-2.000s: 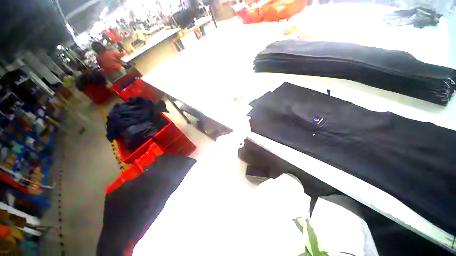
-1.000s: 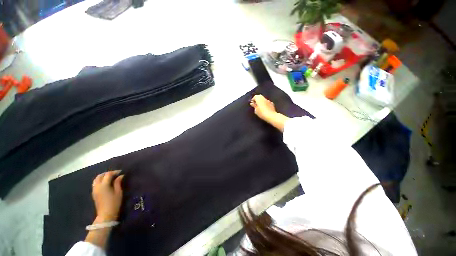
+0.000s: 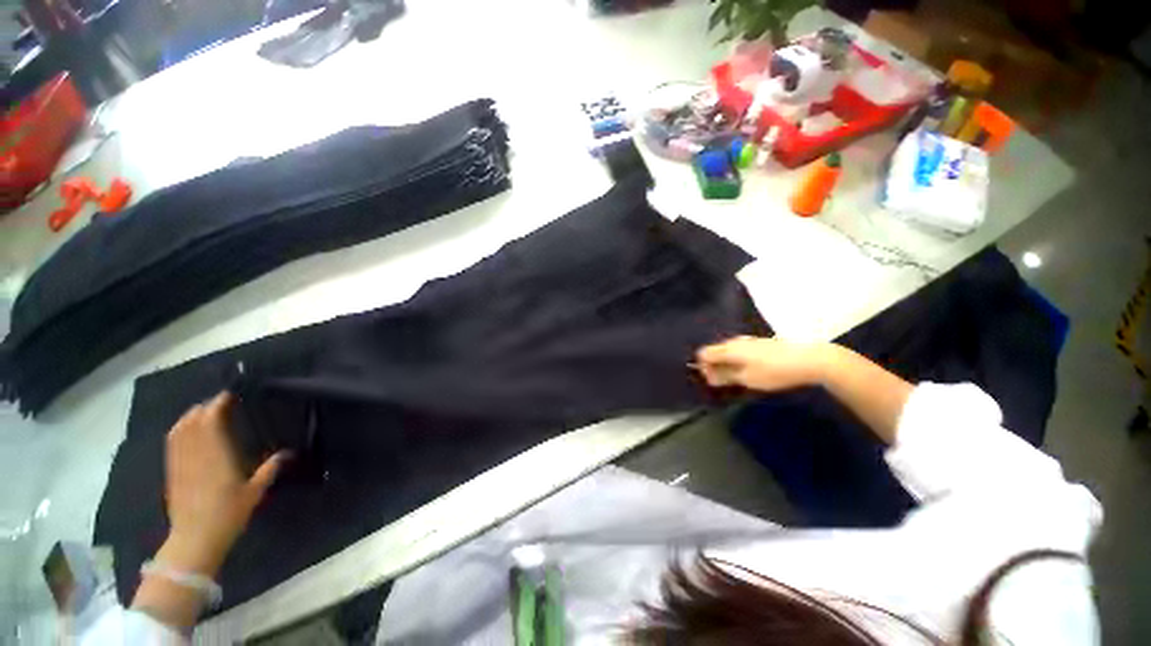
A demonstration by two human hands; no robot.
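Observation:
A black garment panel (image 3: 505, 328) lies across the pale table, with creases running along it. My left hand (image 3: 208, 480) is at its left end, thumb and fingers apart around a raised fold of the cloth; the fingertips are partly hidden. My right hand (image 3: 757, 364) pinches the panel's near right edge at the table's front edge. I cannot make out any small tool in the fingers.
A thick stack of black panels (image 3: 265, 221) lies beyond. Orange-handled scissors (image 3: 88, 199) are far left. An orange thread cone (image 3: 817, 184), green box (image 3: 718, 174), red basket (image 3: 839, 126) and tissue pack (image 3: 937, 181) stand at the right. Dark garment pieces (image 3: 972, 341) hang over the table side.
My right hand has moved from the panel's far right corner to its near right edge. The cloth is now creased and shifted. My left hand has gathered a fold, and the embroidered mark is hidden.

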